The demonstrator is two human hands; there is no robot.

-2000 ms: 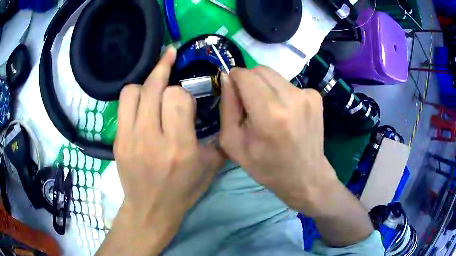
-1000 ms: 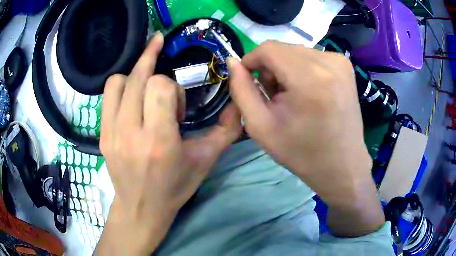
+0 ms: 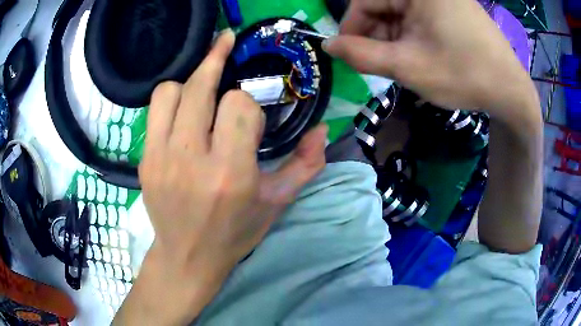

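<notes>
The open ear cup (image 3: 323,95) lies at the upper middle, a black round shell. Inside are a blue curved circuit board (image 3: 257,52), a silver-white battery (image 3: 262,88) and fine yellow and orange wires (image 3: 297,86). My left hand (image 3: 213,153) lies over the cup's left and lower rim, thumb at the lower right rim, holding it. My right hand (image 3: 408,54) is right of the cup and pinches a thin silver tool (image 3: 311,33), probably tweezers. Its tip is at the white part on the board's top edge. The rest of the tool is hidden by my fingers.
An ear cup with a black ear pad (image 3: 148,48) and the headband (image 3: 58,121) lie left of my work. Black side cutters or a similar tool (image 3: 76,245) and a black cabled device (image 3: 24,191) lie farther left. A purple stool (image 3: 513,35) stands at the upper right.
My right hand has moved up and right, so its tool now reaches the board from the right side. The ear cup has shifted slightly right. My left hand still holds it.
</notes>
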